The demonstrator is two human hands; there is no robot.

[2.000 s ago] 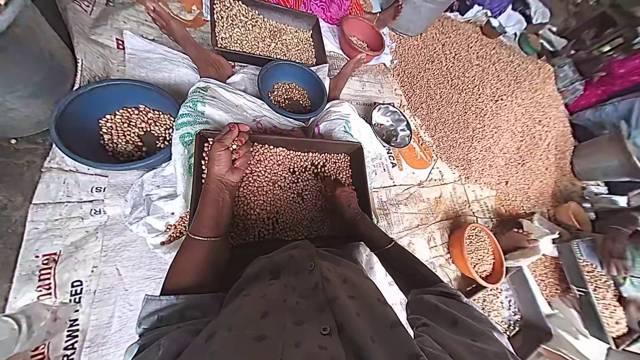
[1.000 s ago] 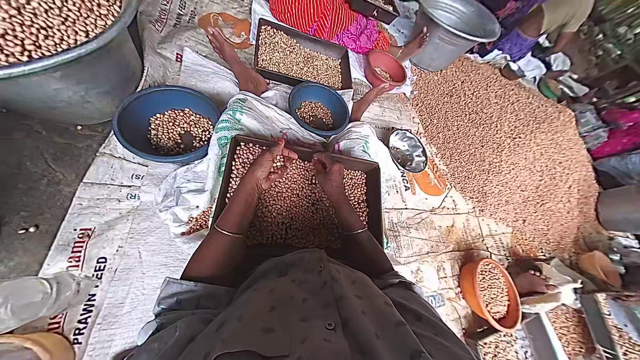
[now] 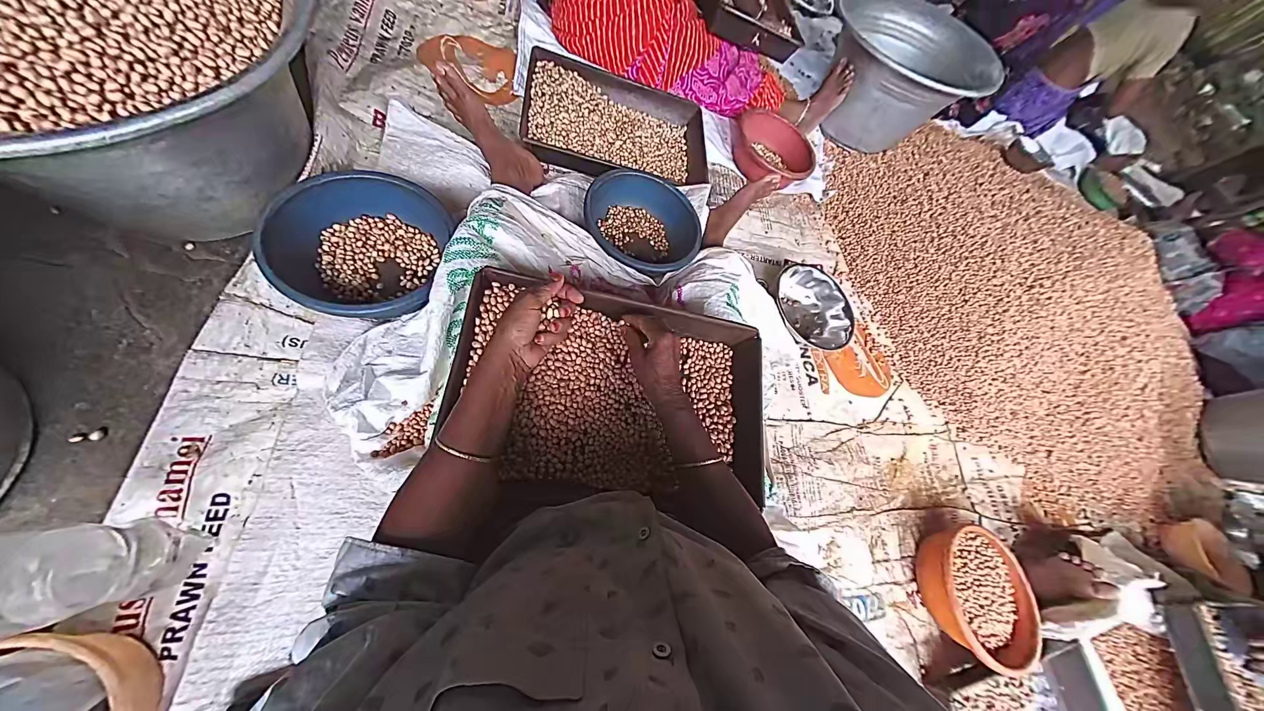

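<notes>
A dark rectangular tray (image 3: 748, 415) of small brown nuts or seeds (image 3: 583, 395) lies across my lap. My left hand (image 3: 538, 321), over the tray's far left part, is curled around a few pale nuts that show between its fingers. Bent over the nuts near the far rim, my right hand (image 3: 652, 355) has its fingertips turned down; whether it holds any is hidden. Beyond the tray stands a small blue bowl (image 3: 644, 262) with some nuts. A larger blue basin (image 3: 281, 237) at the left holds more. A shiny metal bowl (image 3: 815, 308) lies right of the tray.
A big metal tub (image 3: 197, 168) full of nuts stands at the upper left. Opposite sits a person with bare feet beside another tray (image 3: 696, 148), a red bowl (image 3: 780, 143) and a metal bucket (image 3: 908, 79). A large nut heap (image 3: 1017, 326) and an orange bowl (image 3: 938, 592) are at the right.
My right hand has moved from the tray's right side to its far middle, closer to my left hand. The view has shifted, bringing in the big tub at the left.
</notes>
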